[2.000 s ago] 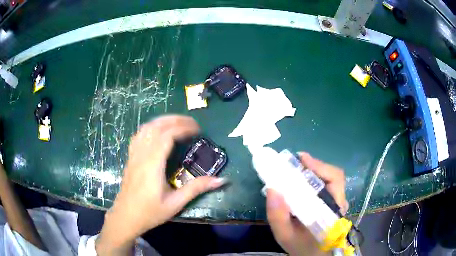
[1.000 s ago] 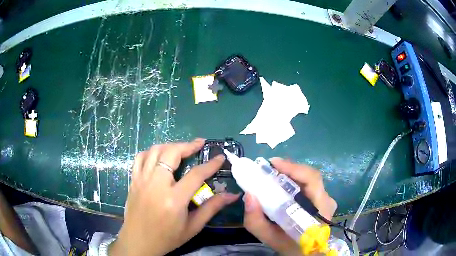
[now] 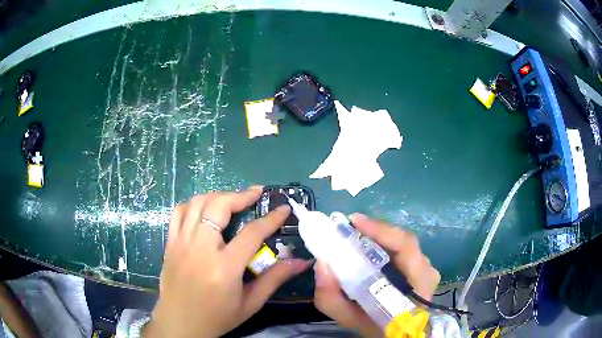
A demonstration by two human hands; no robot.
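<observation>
My right hand point(image 3: 379, 270) holds the white glue syringe point(image 3: 336, 254), its yellow cap point(image 3: 407, 323) toward me. The syringe's narrow tip is over the inside of a black device housing point(image 3: 300, 198); whether it touches cannot be told. My left hand point(image 3: 221, 254) steadies the housing, with fingertips on its left edge and inside it. The thumb lies below it, by a yellow-edged battery point(image 3: 263, 259) and a grey cross-shaped piece point(image 3: 284, 249). The left hand partly hides the housing and battery.
Behind lie another housing point(image 3: 306, 98) with its battery point(image 3: 261, 119) and white paper point(image 3: 362, 146). Two housing sets are at far left, one point(image 3: 506, 91) at far right beside the blue controller point(image 3: 546, 142). A pale hose point(image 3: 496, 231) runs down from it. A metal rail point(image 3: 310, 6) borders the back.
Since two seconds ago, my left hand has closed in on the housing, which now sits straighter. The syringe has moved left from near the paper to the housing. In the last second little has changed.
</observation>
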